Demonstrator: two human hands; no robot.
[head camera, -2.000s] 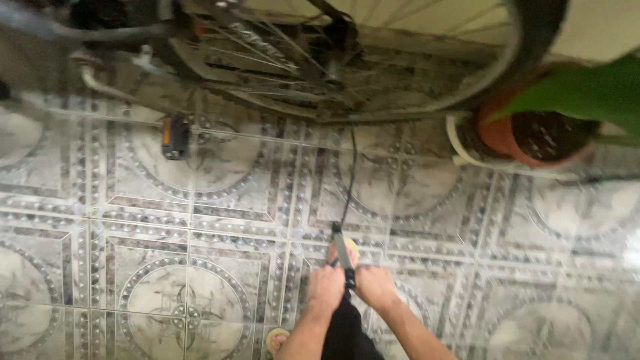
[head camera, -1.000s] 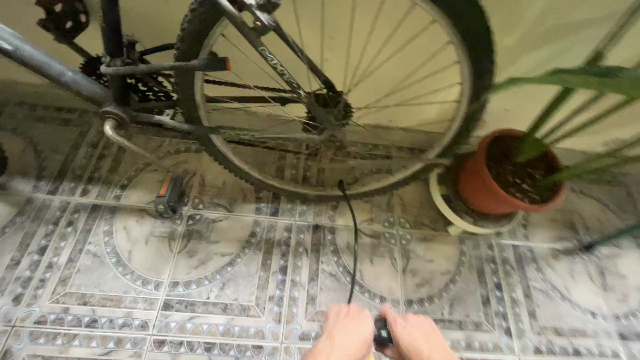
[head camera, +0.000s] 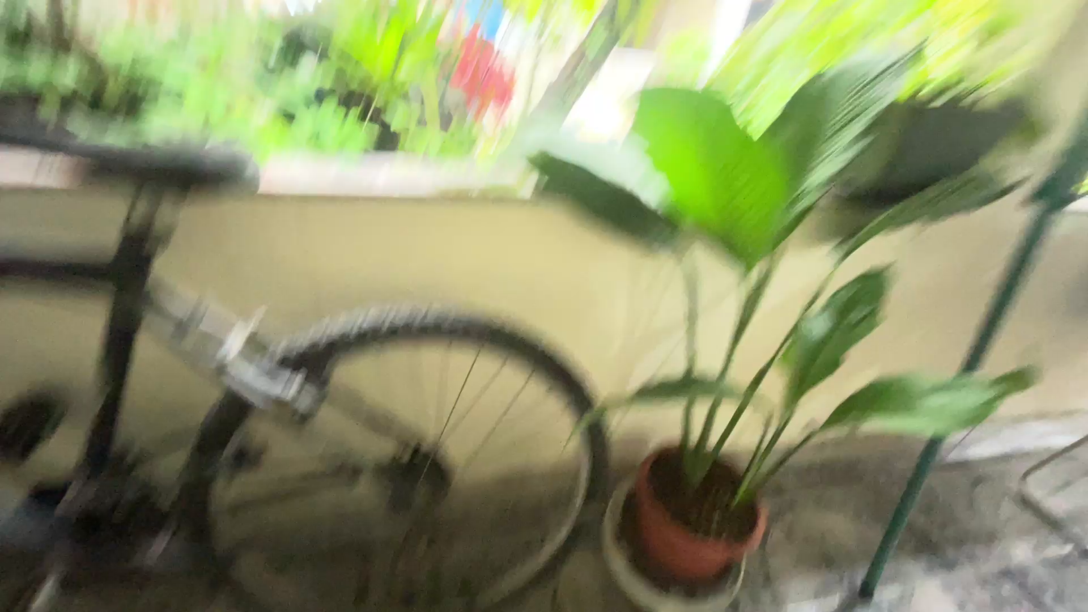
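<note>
Neither of my hands shows in the head view now, so what they hold is hidden. A bicycle stands at the left against a low wall, blurred by motion. Its rear wheel fills the lower middle, with the hub inside the spokes. The dark saddle is at the upper left on its seat post. The wheel's lowest part, the floor beneath it and the black hose are out of view.
Right of the wheel, a leafy plant grows in a terracotta-coloured pot inside a pale round container. A green pole leans at the right. Behind is a cream wall with greenery above its ledge.
The view has swung up from the floor, and both hands have left it. Earlier they were together at a black-handled object, with a black hose running to the rear wheel.
</note>
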